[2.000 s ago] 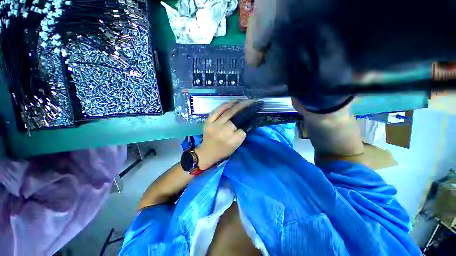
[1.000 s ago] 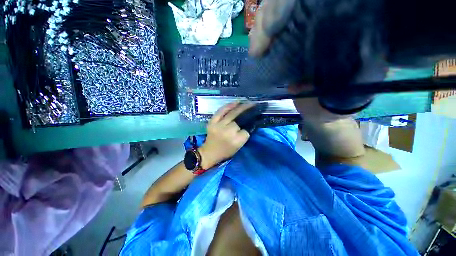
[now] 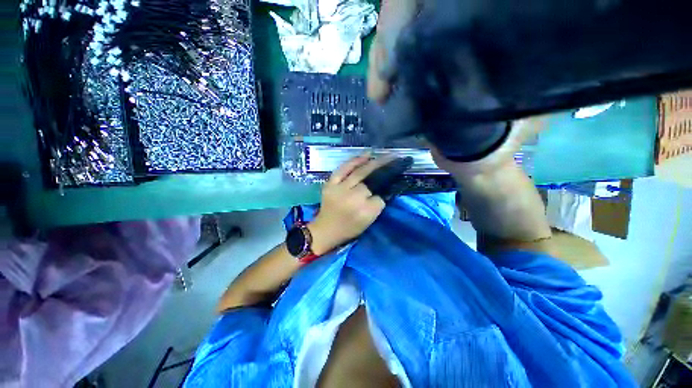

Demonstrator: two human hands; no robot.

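Observation:
A black jig (image 3: pixel 296 114) lies on the green bench, with a shiny silver ribbed bar (image 3: pixel 322 158) along its near side. Several small black leaded components (image 3: pixel 334 122) stand in a row behind the bar. My left hand (image 3: pixel 353 198), with black coverings on some fingers, rests on the bar and the jig's near edge. My right hand (image 3: pixel 485 155) is shut on a thick black screwdriver (image 3: pixel 546 53), large and blurred near the camera. The tool hides its tip, most of my right fingers and the jig's right part.
A black divided tray (image 3: pixel 258 151) at the left holds tiny silver screws (image 3: pixel 199 125) and heaped black wires with white ends (image 3: pixel 64 83). A crumpled white wrap (image 3: pixel 326 38) lies behind the jig. An orange-brown board (image 3: pixel 674 129) is at the far right. A person's pink garment (image 3: pixel 91 288) shows lower left.
The tray, wrap and jig have shifted slightly right in view. The screwdriver and my right hand have moved left relative to the jig, and fewer black components show. My left hand stays on the bar.

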